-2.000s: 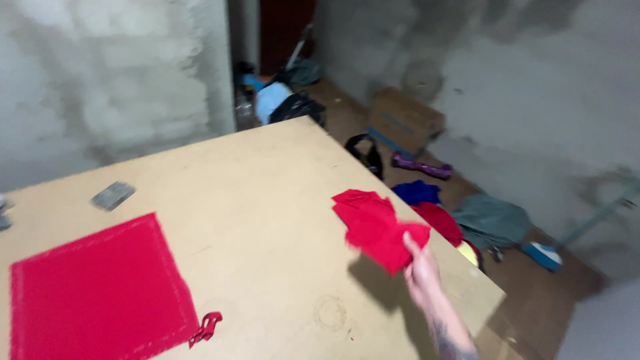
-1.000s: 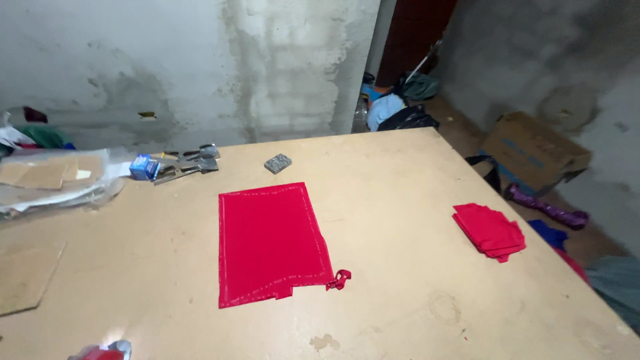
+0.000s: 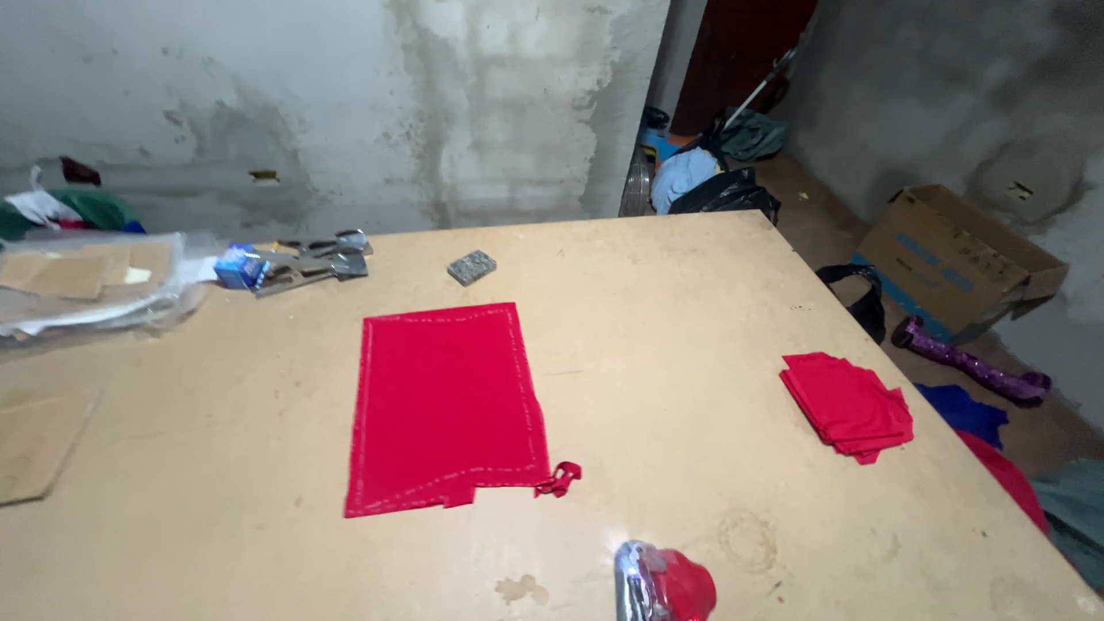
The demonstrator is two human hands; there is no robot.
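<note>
Neither my left hand nor my right hand shows at this moment. A red fabric piece (image 3: pixel 444 410) with pale chalk-like lines along its edges lies flat on the wooden table (image 3: pixel 655 345). By its lower right corner is a small crumpled red scrap (image 3: pixel 562 479). A stack of cut red fabric pieces (image 3: pixel 849 405) rests near the table's right edge. At the bottom of the view, a red and shiny metallic tool (image 3: pixel 664 584) is partly cut off; its exact kind I cannot tell.
A grey stone-like block (image 3: pixel 472 267) sits near the back edge. To its left are metal clamps (image 3: pixel 319 263), a blue box (image 3: pixel 240 266), plastic-wrapped cardboard (image 3: pixel 95 280) and a brown board (image 3: pixel 39 444). A cardboard box (image 3: pixel 957 259) and a black bag (image 3: pixel 733 194) stand on the floor.
Two seconds ago a hand held red fabric above the right side of the table; the fabric now lies there and the hand is out of view. The view has swung left.
</note>
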